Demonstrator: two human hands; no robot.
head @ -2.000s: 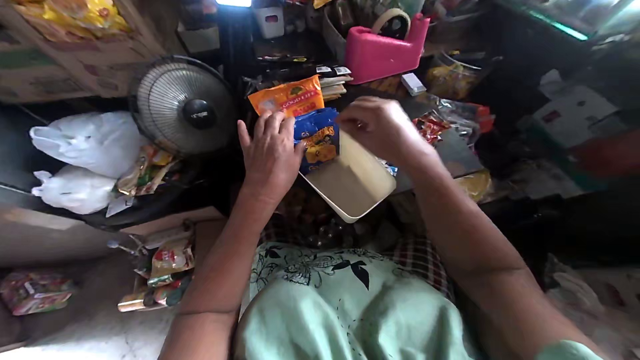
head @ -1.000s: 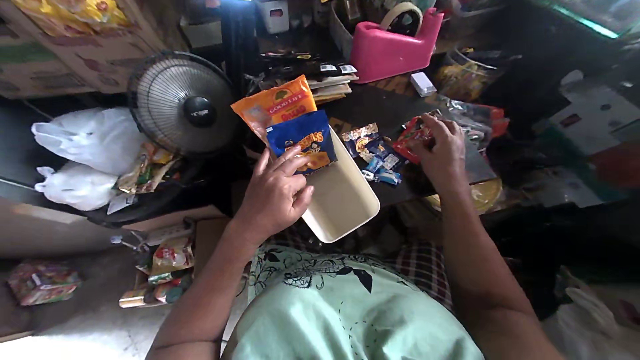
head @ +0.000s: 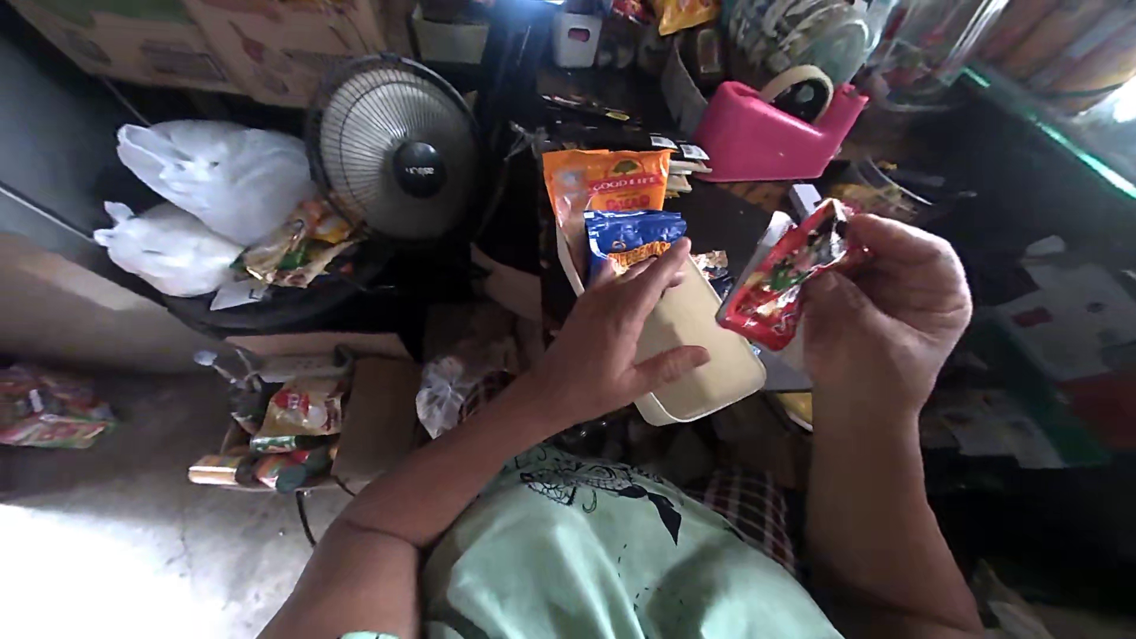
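Note:
A cream plastic tub (head: pixel 701 368) stands on the dark table in front of me. At its far end an orange packet (head: pixel 612 173) leans upright, and a blue packet (head: pixel 632 229) stands before it. My left hand (head: pixel 621 328) reaches over the tub with its fingers spread, its fingertips at the blue packet; whether they grip it I cannot tell. To the right of the tub my right hand (head: pixel 892 302) pinches a red foil packet (head: pixel 772 293) between thumb and fingers, raised above the table. Small sachets (head: pixel 713 264) lie partly hidden behind the tub.
A pink tape dispenser (head: pixel 763 138) is at the back, right of the orange packet. A round fan (head: pixel 399 151) stands on the left beside white plastic bags (head: pixel 213 177). Below them an open cardboard box (head: pixel 382 417) holds packets. A glass edge (head: pixel 1056 138) runs along the upper right.
My right hand has lifted the red packet from the pile at the right side of the table and brought it up toward me. My left hand has opened out over the tub.

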